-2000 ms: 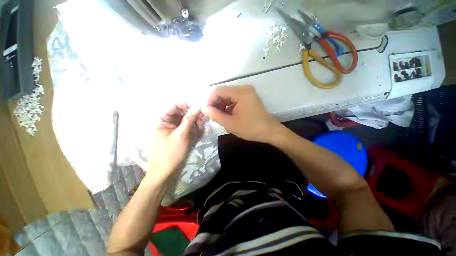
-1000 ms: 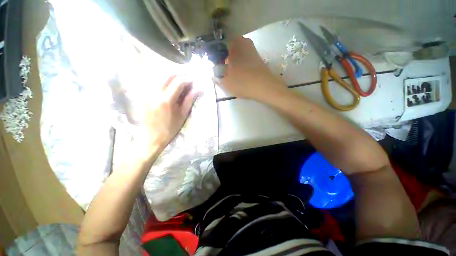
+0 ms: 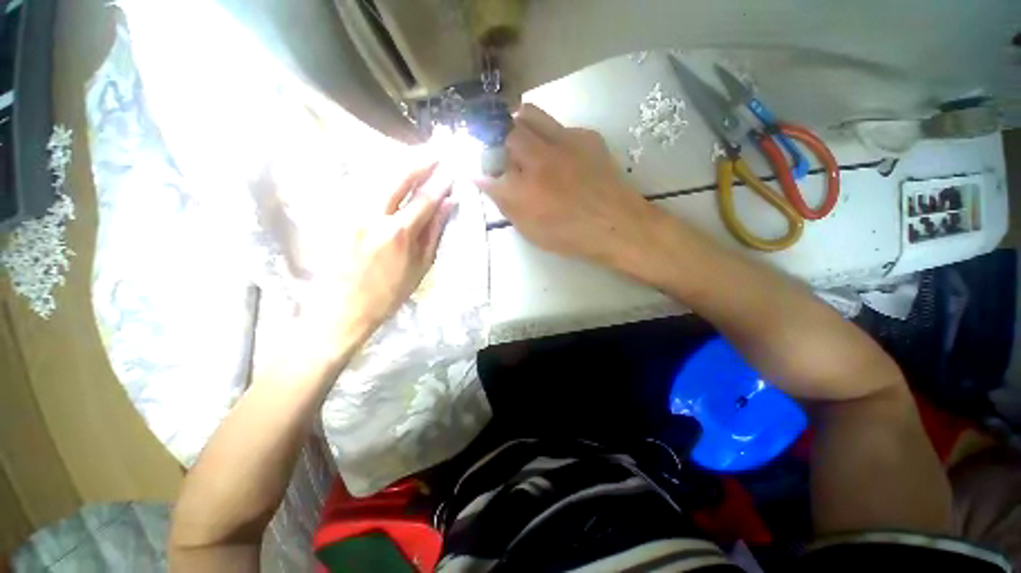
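Note:
White floral fabric (image 3: pixel 420 392) lies over the machine bed (image 3: pixel 582 285) and hangs over its front edge. The sewing machine's needle area (image 3: pixel 476 118) is at top centre beside a strong glare. My left hand (image 3: pixel 386 263) rests on the fabric, fingertips pointing at the needle area. My right hand (image 3: pixel 565 185) is just right of the presser foot, fingers bent, fingertips beside the needle. Glare hides what the fingertips touch. Small white trims (image 3: pixel 661 115) lie loose on the bed to the right.
Yellow-handled scissors (image 3: pixel 759 213) and red-orange-handled scissors (image 3: pixel 823 174) lie right of the trims. A parts tray (image 3: pixel 940 210) is at the bed's right end. More trims (image 3: pixel 39 257) lie on cardboard (image 3: pixel 67 381) at left, beside a grey tray (image 3: pixel 39 123). A blue round object (image 3: pixel 733 414) is below.
Since two seconds ago both hands have moved up from the near edge to the needle area. In the last second my right hand has shifted slightly down and its fingers have bent more.

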